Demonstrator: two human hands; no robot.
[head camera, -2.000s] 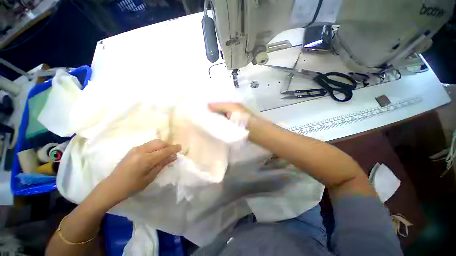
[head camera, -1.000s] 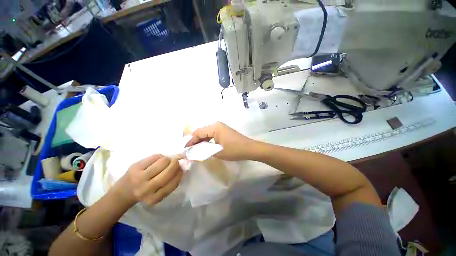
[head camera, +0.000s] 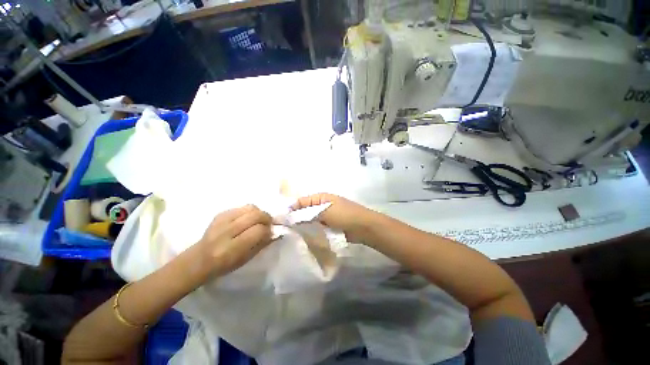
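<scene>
A large white-cream cloth (head camera: 356, 299) spreads over the table's front edge and my lap. My left hand (head camera: 241, 235) and my right hand (head camera: 329, 214) pinch its edge close together, left of and in front of the machine's needle area. A small white flap of cloth (head camera: 311, 213) sticks up at my right fingers. The fingertips are partly hidden in cloth, and the bright cloth blends into the table. The presser foot (head camera: 363, 155) stands behind my right hand with no cloth seen under it.
The sewing machine head (head camera: 556, 93) stands at the upper right. Black-handled shears (head camera: 502, 182) and thread snips (head camera: 456, 188) lie beneath its arm. A ruler strip (head camera: 527, 229) and a brown square (head camera: 569, 212) are near the table's front edge. A blue basket (head camera: 78, 160) with spools is at left.
Since two seconds ago, my right hand has come in beside my left, and both now pinch the cloth edge. In the last second they barely moved. The view has tilted up, showing more of the machine.
</scene>
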